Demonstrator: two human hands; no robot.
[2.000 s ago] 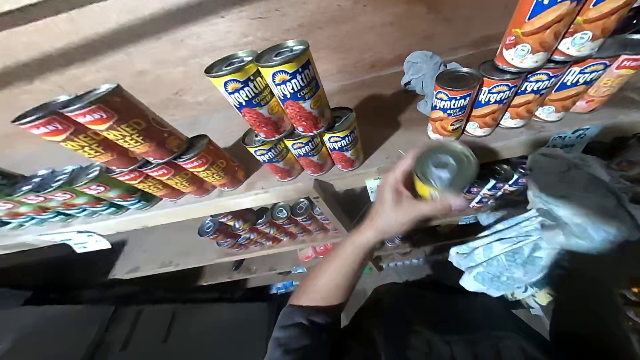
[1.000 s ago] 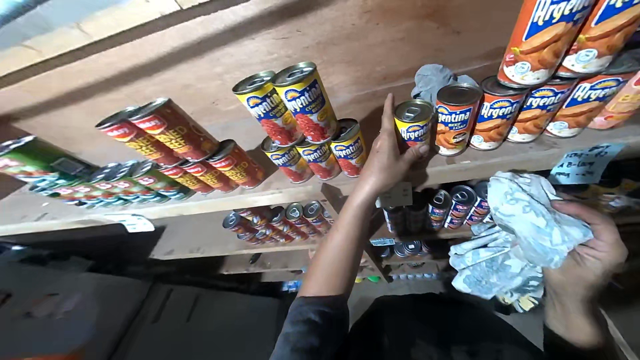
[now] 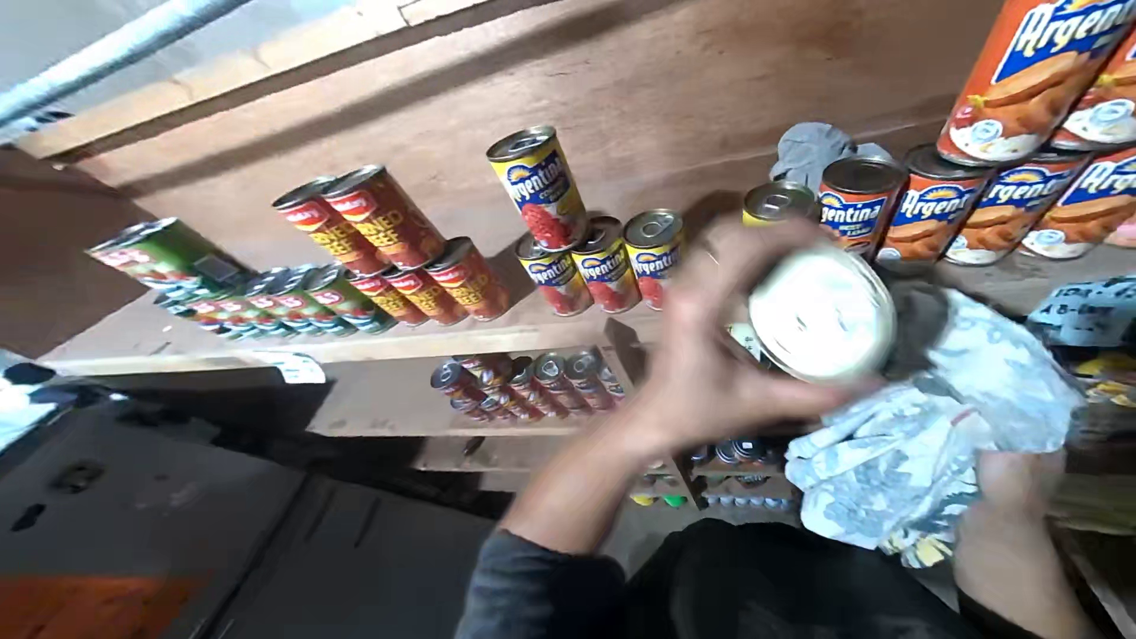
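My left hand (image 3: 710, 355) grips a food can (image 3: 821, 312), its pale round end turned toward me, in front of the upper shelf. The crumpled patterned cloth (image 3: 923, 426) is around my right hand (image 3: 1021, 497), whose fingers are mostly hidden by it, close beside the can. Behind my left hand a yellow Argentina can (image 3: 777, 202) stands next to an orange Argentina can (image 3: 859, 204). Left of my hand, one yellow corned beef can (image 3: 538, 186) rests on top of a row of three (image 3: 603, 266).
Red cans (image 3: 386, 217) and green cans (image 3: 177, 253) are stacked at the left of the shelf (image 3: 266, 346). Tall orange cans (image 3: 1034, 80) stand on others at the right. A grey cloth (image 3: 809, 153) lies behind. More cans (image 3: 550, 382) are on the shelf below.
My left hand has left the yellow can it was touching on the shelf and now holds a can near the cloth. The upper yellow cans went from two to one.
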